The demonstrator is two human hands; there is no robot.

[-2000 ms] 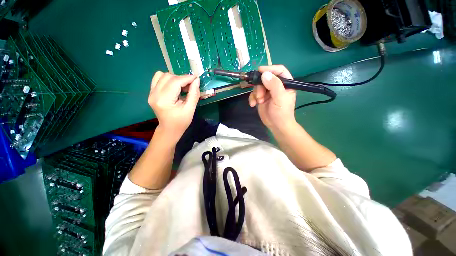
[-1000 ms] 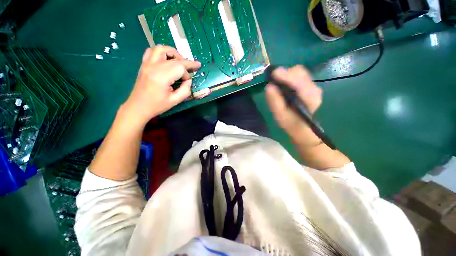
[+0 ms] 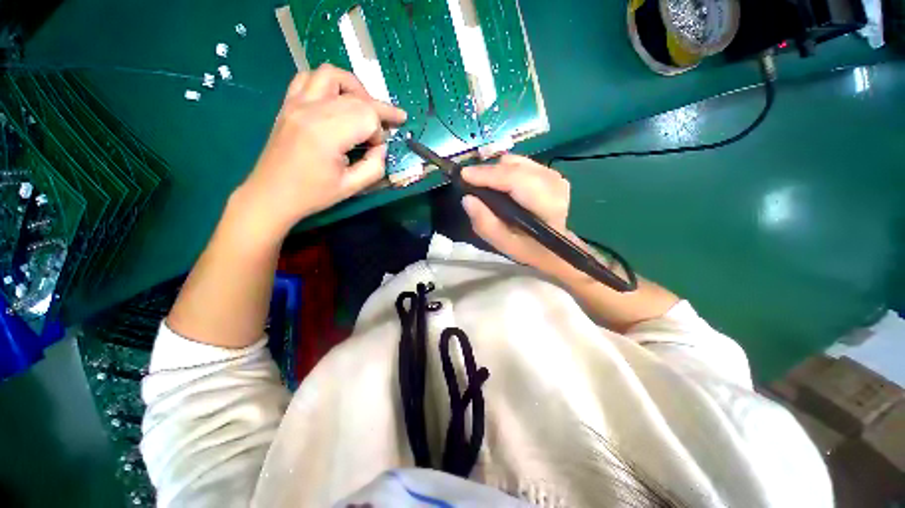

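Note:
The green circuit board (image 3: pixel 422 69) lies in a tan fixture (image 3: pixel 539 94), with two pale strips showing through its openings. My right hand (image 3: pixel 521 203) grips the black soldering iron (image 3: pixel 531 226); its tip is at the board's near left corner, beside my left fingertips. My left hand (image 3: pixel 323 144) is over the board's left near edge, fingers bent and close together. A thin line, which looks like solder wire (image 3: pixel 129 69), runs from the left toward my left hand; its end in the fingers is hidden.
Several small white connectors (image 3: pixel 224 72) lie left of the fixture. Green boards (image 3: pixel 99 189) lean in rows at left, by a blue bin (image 3: pixel 25 342). A round yellowish tub (image 3: pixel 640 38) and a black unit (image 3: pixel 829 15) stand back right. Cardboard boxes (image 3: pixel 843 392) are lower right.
My right hand has swung the iron from beside the fixture back to the board's near left corner. My left hand has moved from the near edge to farther left over the board.

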